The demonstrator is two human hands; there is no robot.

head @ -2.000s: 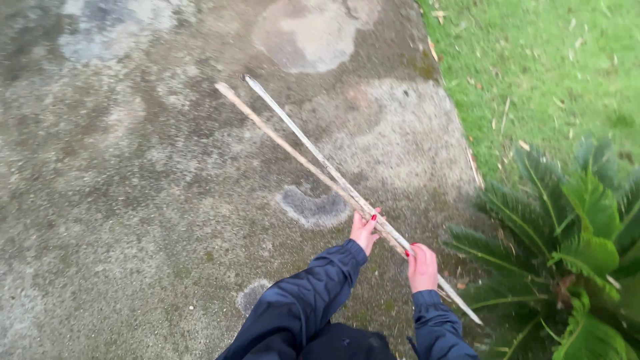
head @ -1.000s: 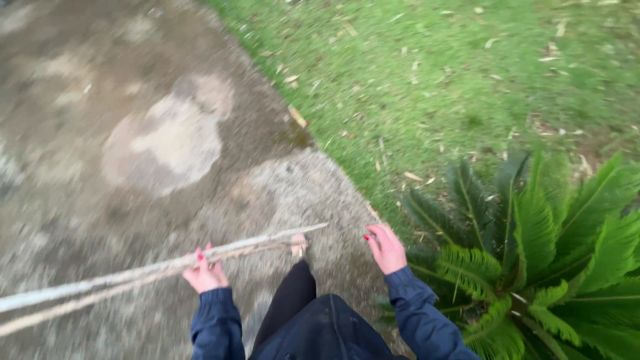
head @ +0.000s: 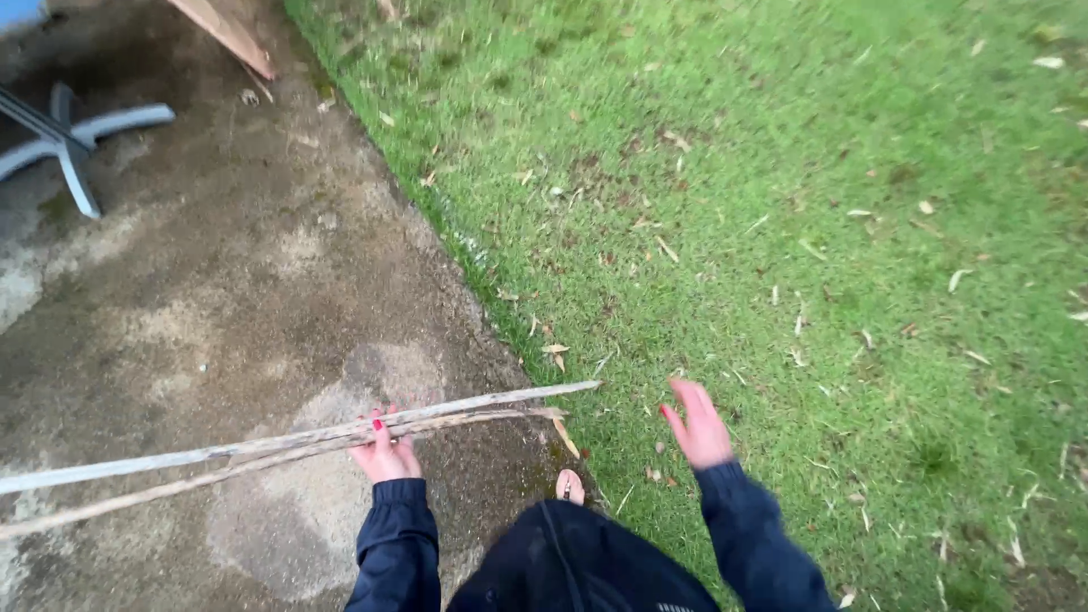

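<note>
My left hand (head: 387, 450) is closed round two long, thin wooden sticks, its thumb lying over them. The paler grey stick (head: 501, 397) is the upper one and tapers toward the right; the browner stick (head: 229, 473) runs just below it. The two meet at my hand and spread apart to the left, where both leave the view. Over the grass, right of the stick ends, my right hand (head: 701, 429) is empty, slightly blurred, with thumb and fingers apart.
A concrete slab (head: 238, 280) borders a lawn (head: 765, 212) strewn with dry leaves. Grey metal furniture legs (head: 76, 140) stand at the upper left, near a pinkish-brown pointed object (head: 225, 34). My foot (head: 570, 486) is at the slab's edge.
Both hands were on the sticks two seconds ago; my right hand has let go, and my left still holds them. The view has shifted, bringing in furniture legs and losing the spiky plant.
</note>
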